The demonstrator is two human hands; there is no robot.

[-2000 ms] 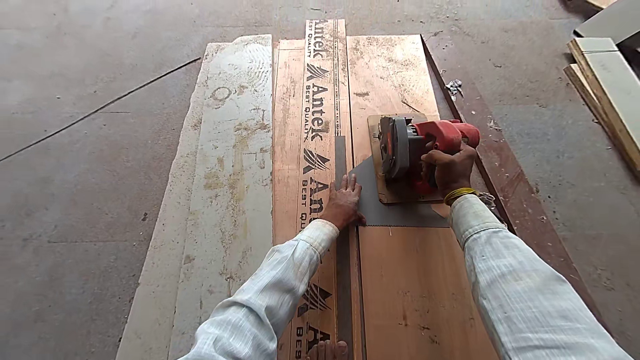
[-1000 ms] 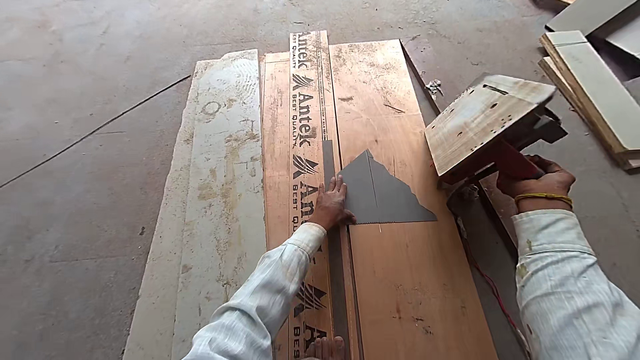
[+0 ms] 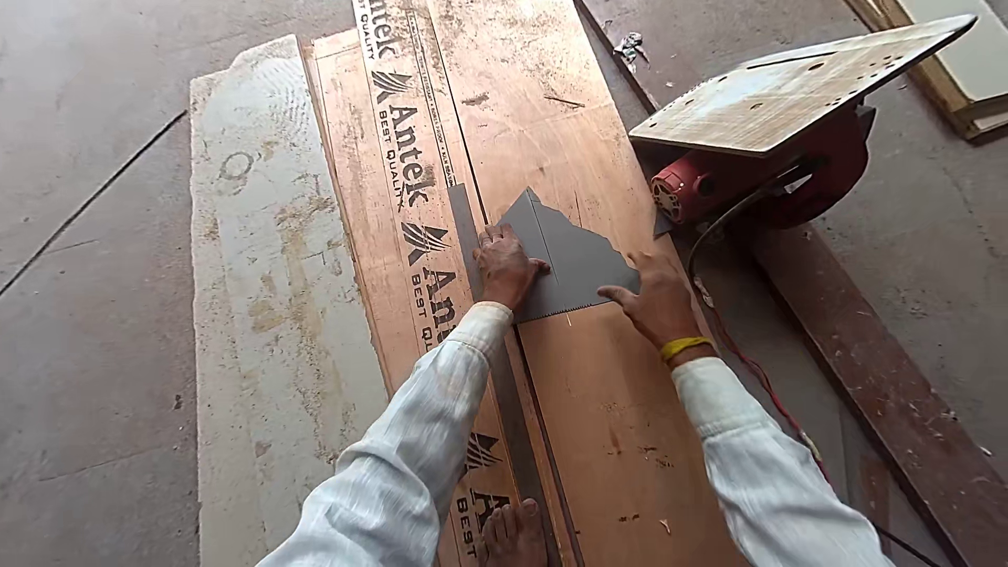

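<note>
A grey laminate sheet piece, with one jagged edge and a straight line across it, lies on the plywood boards. My left hand presses on its left side, fingers at a long, narrow grey metal strip. At the sheet's right corner is my right hand, thumb on top and fingers at the edge; whether they grip it cannot be told. Beyond that hand rests a red power saw with its wooden base plate tilted upward. My bare foot is on the strip's near end.
A dusty pale board lies along the left. The saw's cable runs down the right side beside a dark red-brown board. More boards lie at the upper right, and a dark cord crosses the floor at left.
My right hand has let go of the red saw, which it held over the boards at right, and has come to the grey sheet. My left hand remains at the strip. The view is closer.
</note>
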